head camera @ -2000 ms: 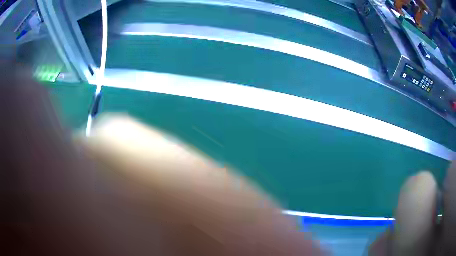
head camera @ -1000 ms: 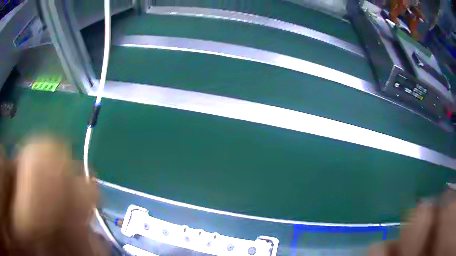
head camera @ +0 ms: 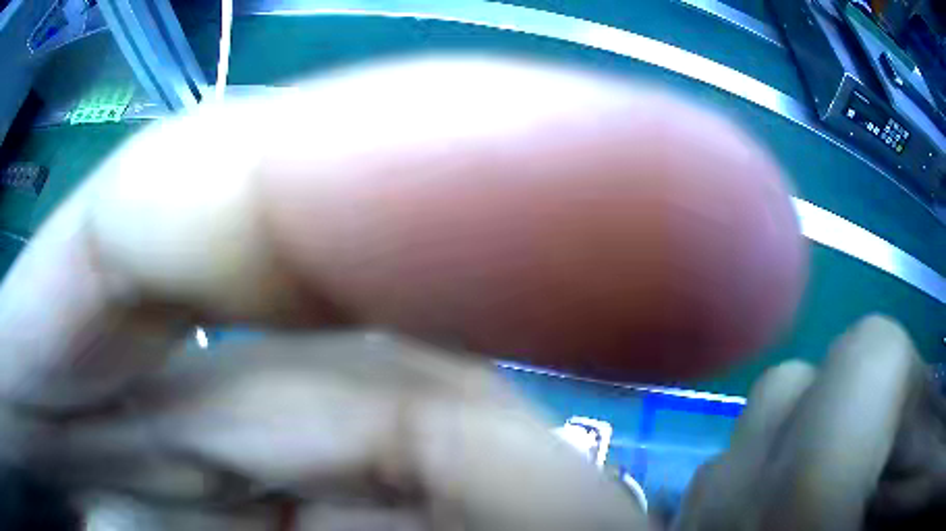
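My left hand is very close to the camera, large and blurred, and covers the left and middle of the view. Whether it holds anything cannot be told. My right hand is at the lower right, blurred and cut off by the bottom edge, and its grip is unclear. Between the hands, a pale end bracket of the holding fixture shows. The rest of the fixture is hidden behind my left hand.
Blue marking tape lies right of the fixture. Silver rails cross the green surface. A control unit stands upper right. A metal upright and white hose are upper left.
My left hand has moved from the lower left up across the middle, close to the camera, and now hides most of the fixture. My right hand has moved slightly left and up.
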